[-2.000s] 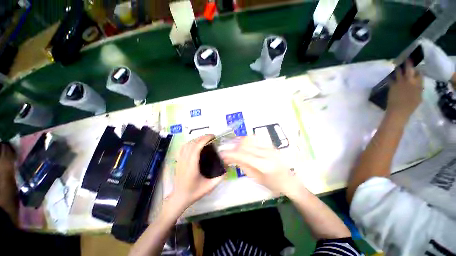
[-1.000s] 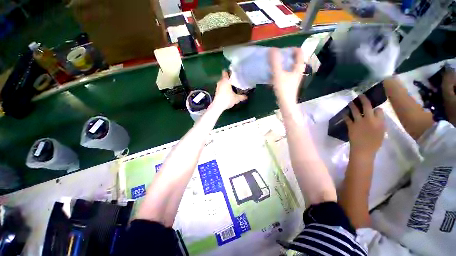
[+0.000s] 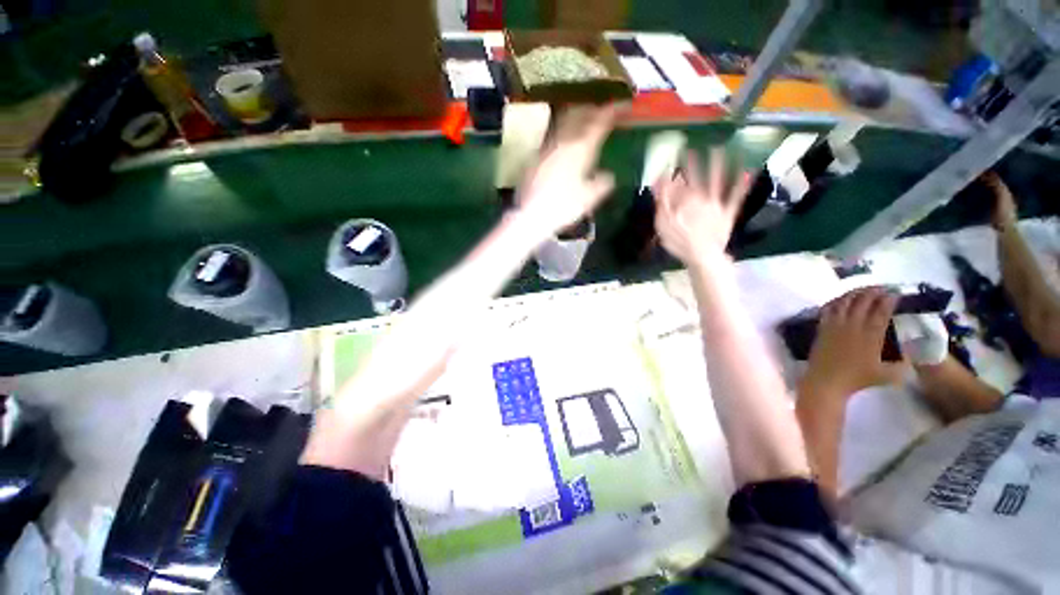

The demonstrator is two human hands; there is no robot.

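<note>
My left hand (image 3: 566,174) is over the green conveyor belt, blurred, fingers spread, in front of an open box with a pale flap (image 3: 522,144). My right hand (image 3: 700,207) is over the belt with its fingers spread and holds nothing that I can see. A dark box with a raised white flap (image 3: 663,158) stands just behind it, partly hidden. A bagged cylindrical unit (image 3: 565,256) stands on the belt below my left hand. More bagged units (image 3: 370,263) stand on the belt to the left.
The printed cardboard mat (image 3: 604,500) lies on the bench with white paper (image 3: 471,465) on it. Black part-folded cartons (image 3: 192,494) lie at left. A neighbour's hand (image 3: 854,337) holds a black box at right. A metal post (image 3: 907,198) slants over the belt; a brown tray (image 3: 566,72) is beyond.
A second ago my hands held a bagged unit over the belt; now both are spread and the unit is out of them. My left hand has moved up.
</note>
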